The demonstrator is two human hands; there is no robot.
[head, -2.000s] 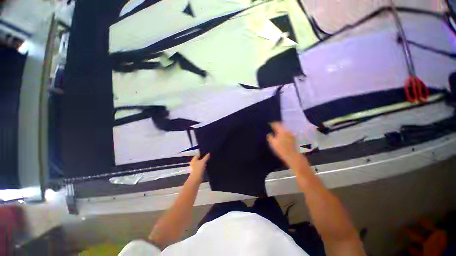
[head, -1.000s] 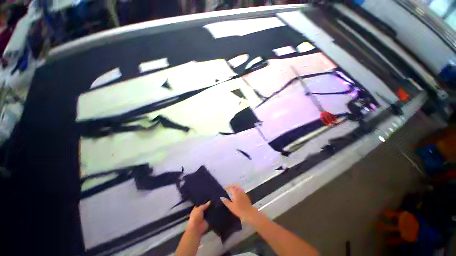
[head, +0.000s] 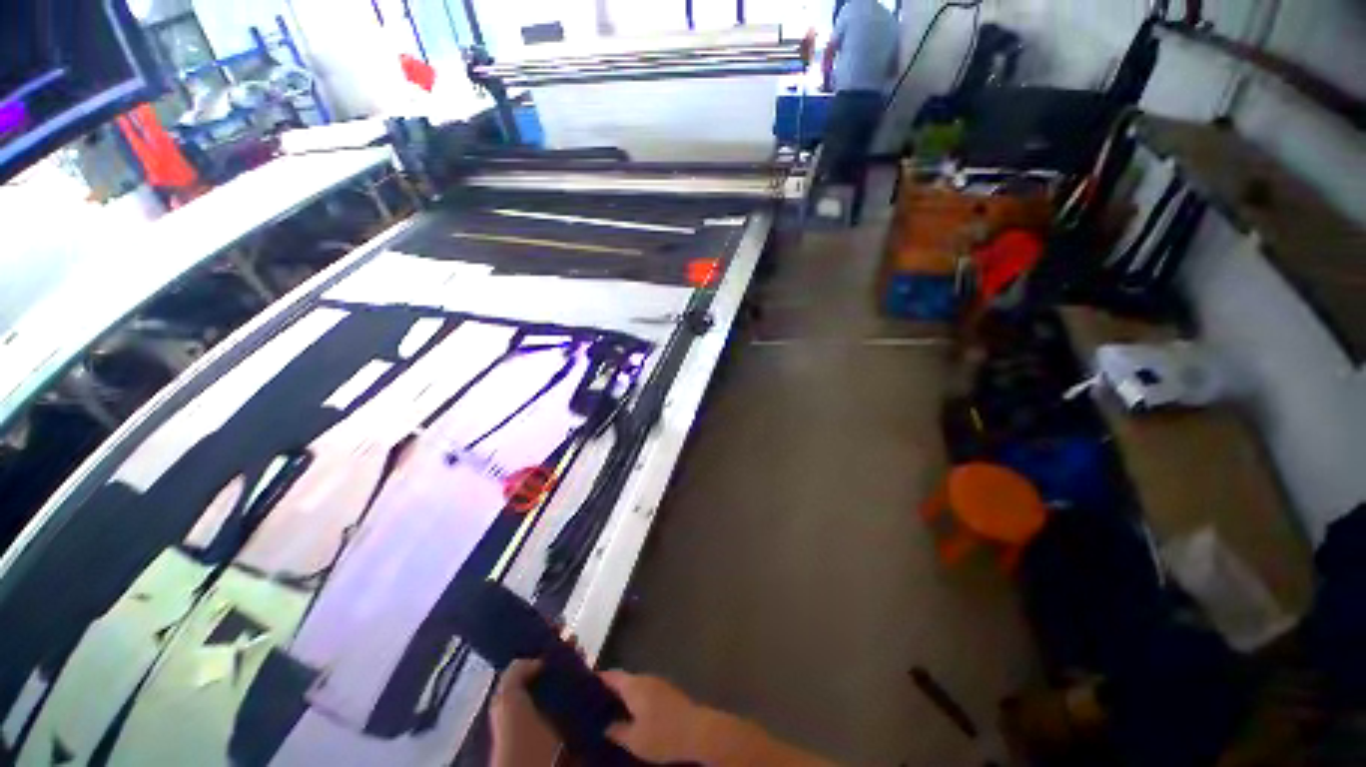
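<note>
A folded black fabric piece [head: 510,629] is held in both hands over the near right edge of the cutting bed. My left hand [head: 518,710] grips its left side, cut off below by the picture's edge. My right hand [head: 647,710] grips its right side, close to the left. The lower end of the bundle is cut off by the picture's edge. Long shears with red ring handles [head: 527,487] lie on the bed beyond the bundle.
Black offcuts [head: 592,502] run along the right rail [head: 641,517]. Black sheet and pale areas cover the bed. An orange stool [head: 992,504] stands right of the aisle, near a bench with a white item [head: 1151,375]. A person [head: 861,75] stands at the far end.
The black piece, spread at first, is now a narrow folded bundle in both hands. The view has turned right and up, showing the far end of the bed and the aisle.
</note>
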